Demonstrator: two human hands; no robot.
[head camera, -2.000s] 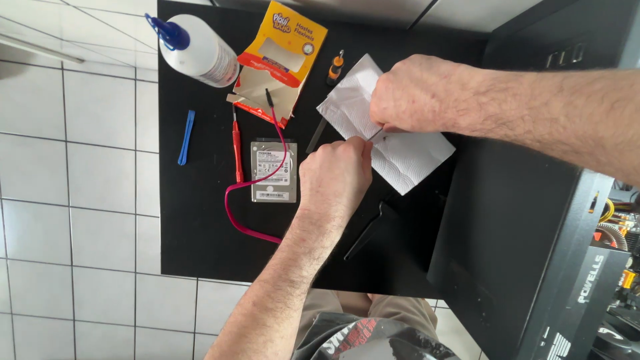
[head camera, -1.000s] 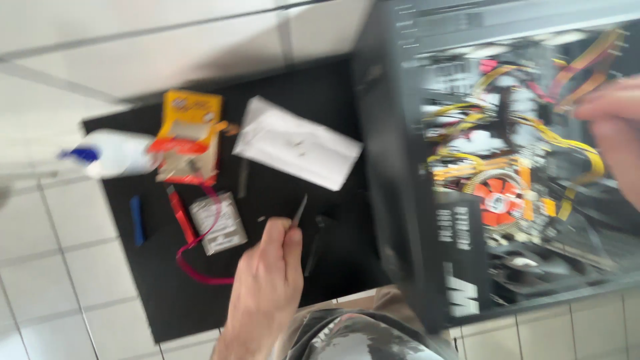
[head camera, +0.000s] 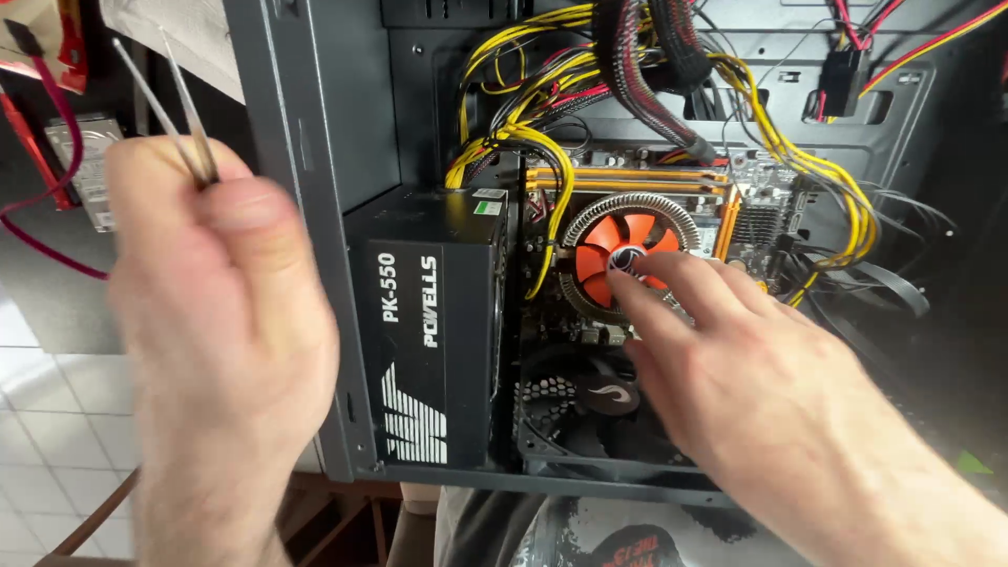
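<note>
Metal tweezers (head camera: 177, 118) are gripped in my left hand (head camera: 224, 276), tips pointing up, just left of the computer case's edge (head camera: 303, 236). My right hand (head camera: 748, 354) reaches into the open case, its fingers spread over the CPU cooler with an orange fan (head camera: 602, 244). The fingertips are at the fan's hub; whether they press on it is not clear. Around the cooler lies the motherboard (head camera: 756, 213) with orange memory slots (head camera: 630, 181). Below sits a black case fan (head camera: 606, 394), partly hidden by my right hand.
A Powells power supply (head camera: 425, 346) fills the case's left side. Yellow and black cables (head camera: 567, 189) and a sleeved cable bundle (head camera: 638, 87) cross above the board. At far left are a drive (head camera: 87, 157), a red screwdriver (head camera: 31, 150), a magenta cable (head camera: 71, 126) and white paper (head camera: 197, 39).
The view has swung right, to the computer case. My hands were together over the white paper two seconds ago; my right hand has moved over to the CPU fan, while my left holds the tweezers.
</note>
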